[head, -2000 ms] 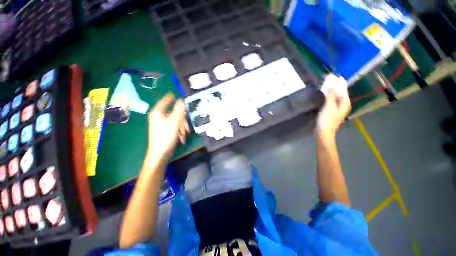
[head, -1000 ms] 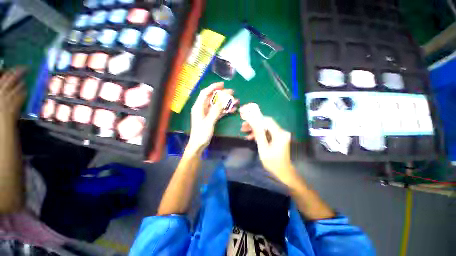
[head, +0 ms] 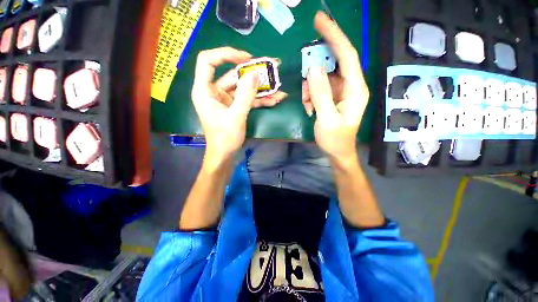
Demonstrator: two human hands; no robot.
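My left hand (head: 221, 97) holds a watch case (head: 268, 75) between thumb and fingers. The case is a rounded square with a pale rim, and its open side shows an orange-yellow patch. My right hand (head: 337, 97) holds a small pale-blue piece (head: 317, 59) with small dark holes under the thumb, its index finger raised. It looks like a cover or die-cut pad; I cannot tell which. The two pieces are apart, side by side over the green mat (head: 283, 121).
A foam tray (head: 127, 94) with pink units stands left, beside a yellow printed strip (head: 171, 44). A dark watch unit (head: 238, 13) lies near a pale-blue cloth (head: 277, 16). The right foam tray (head: 381, 88) bears an adhesive sheet (head: 461, 71) and whitish units.
The view has swung from the right tray to the mat and moved closer. My right hand has come from the far right to beside my left hand, which now shows the open case.
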